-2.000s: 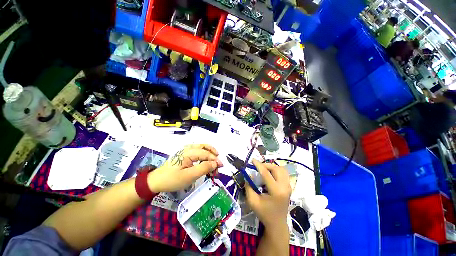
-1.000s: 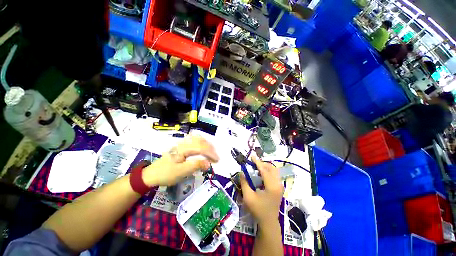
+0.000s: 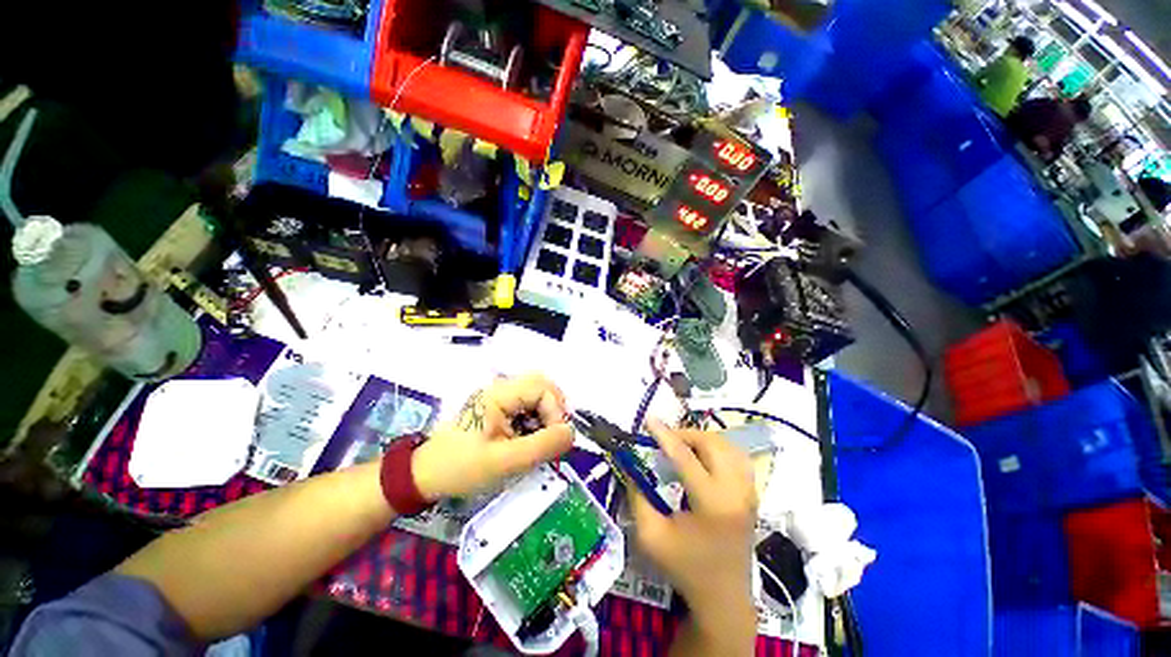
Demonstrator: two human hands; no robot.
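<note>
My left hand (image 3: 507, 436) is closed around a small dark part or leads, held above the top edge of the white housing. My right hand (image 3: 700, 507) holds the blue-handled side cutters (image 3: 632, 465); their dark jaws point left and reach my left fingertips. The white housing (image 3: 485, 529) lies open below and between my hands with a green circuit board (image 3: 550, 549) in it. Dark and red parts sit at its lower right, where a white cable (image 3: 588, 629) leaves. Exactly what the left fingers pinch is too small to tell.
A white cover (image 3: 193, 433) and a solvent bottle (image 3: 105, 302) are at left. A yellow-black knife (image 3: 437, 317), white socket panel (image 3: 572, 244) and red-digit display (image 3: 709, 186) stand behind. Crumpled tissue (image 3: 832, 546) and a large blue bin (image 3: 905, 513) are at right. People are far off at upper right.
The cutters' jaws and my left fingertips have come together. My left fingers are now curled around the small dark part. The housing stays in about the same place.
</note>
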